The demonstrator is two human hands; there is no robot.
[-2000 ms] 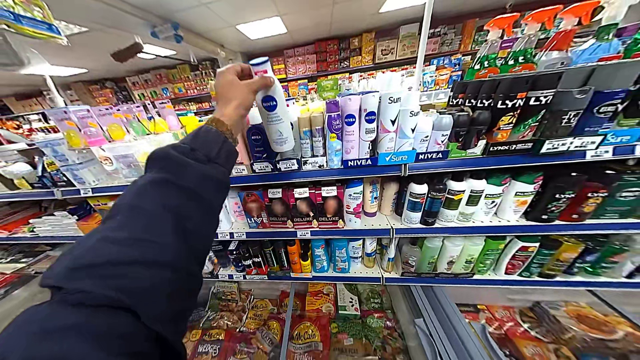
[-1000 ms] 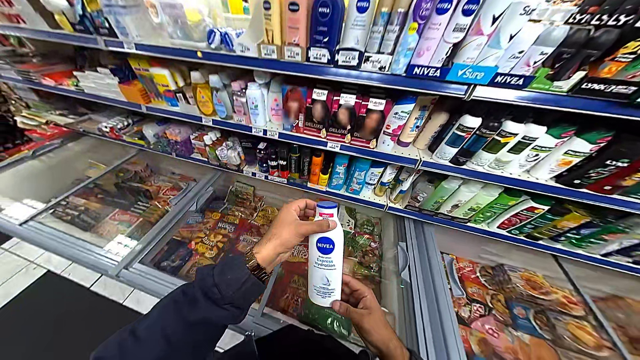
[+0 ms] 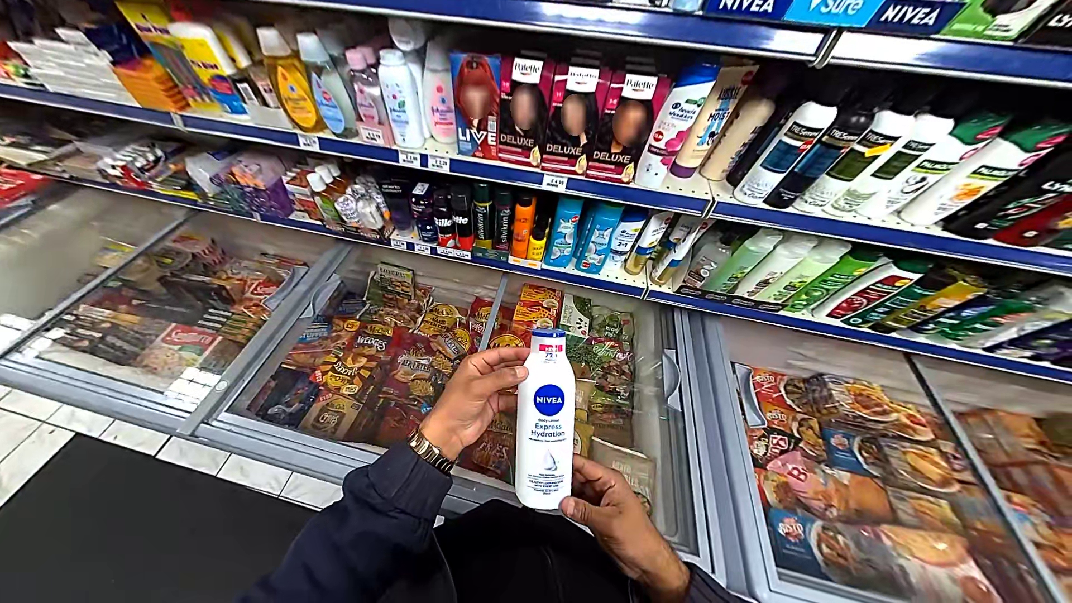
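Observation:
A white Nivea body lotion bottle (image 3: 546, 444) with a blue cap stands upright between my two hands, its front label facing me. My left hand (image 3: 473, 398) grips its upper left side, with thumb and fingers near the shoulder; a metal watch or bracelet is on that wrist. My right hand (image 3: 615, 515) holds the bottle at its lower right edge, thumb in front near the base. Both arms wear dark sleeves. The bottle is above the glass lid of a chest freezer and touches nothing but my hands.
Chest freezers (image 3: 293, 427) with glass lids hold bagged and boxed frozen food. Behind them, a blue-edged shelf (image 3: 502, 172) carries hair dye boxes (image 3: 578, 117), baby toiletries and shampoo bottles. A lower shelf (image 3: 469, 255) holds sprays and shower bottles. A dark mat (image 3: 151, 519) lies on the tiled floor at left.
Two seconds ago my left hand held the bottle up at the top shelf. It came down before me, and both hands have been on it since one second ago. The view has tilted down.

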